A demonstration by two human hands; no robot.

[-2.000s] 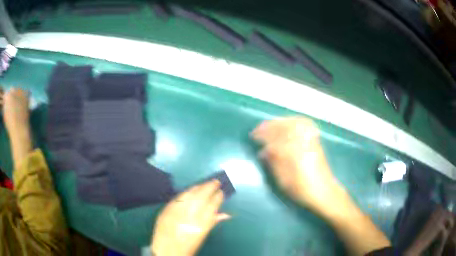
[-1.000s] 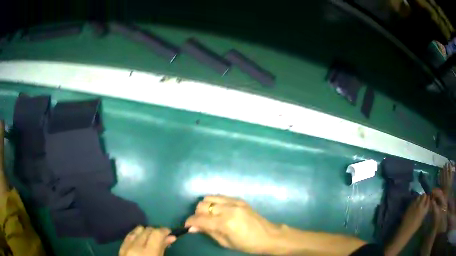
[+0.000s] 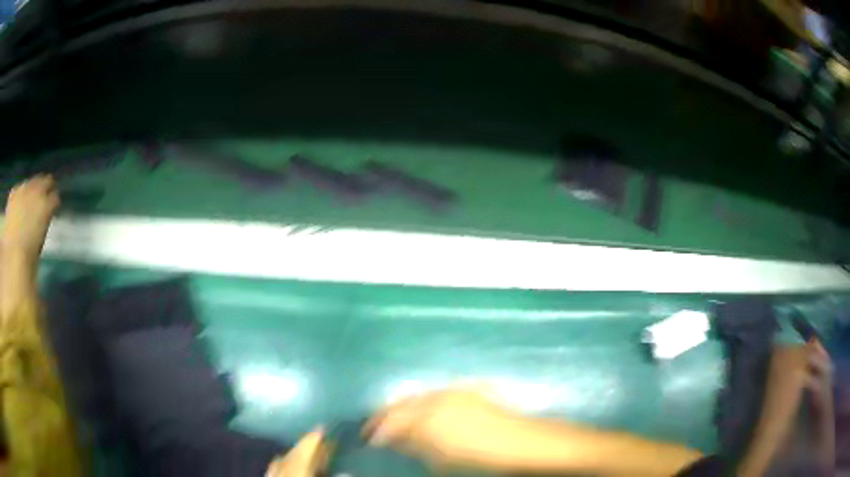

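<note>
My right hand (image 3: 424, 427) is low in the centre of the head view, blurred, its forearm coming in from the lower right. My left hand (image 3: 303, 455) is cut off by the bottom edge, to the left of it. The hands are near each other, with a small gap. Blur and the frame's edge hide whether either holds a piece. A pile of dark blanks (image 3: 154, 363) lies on the green worktop at the left of my hands, cut off at the bottom.
A white rail (image 3: 391, 256) separates the worktop from the green belt, where dark folded pieces (image 3: 410, 184) lie. A white tab (image 3: 678, 333) and another dark stack (image 3: 744, 363) lie at right. Other people's hands show at far right (image 3: 792, 373) and far left (image 3: 33, 205).
The view has shifted so the rail and belt sit lower. My hands are lower in the picture, and the dark piece seen between them is no longer clear. The left neighbour's hand now reaches over the rail.
</note>
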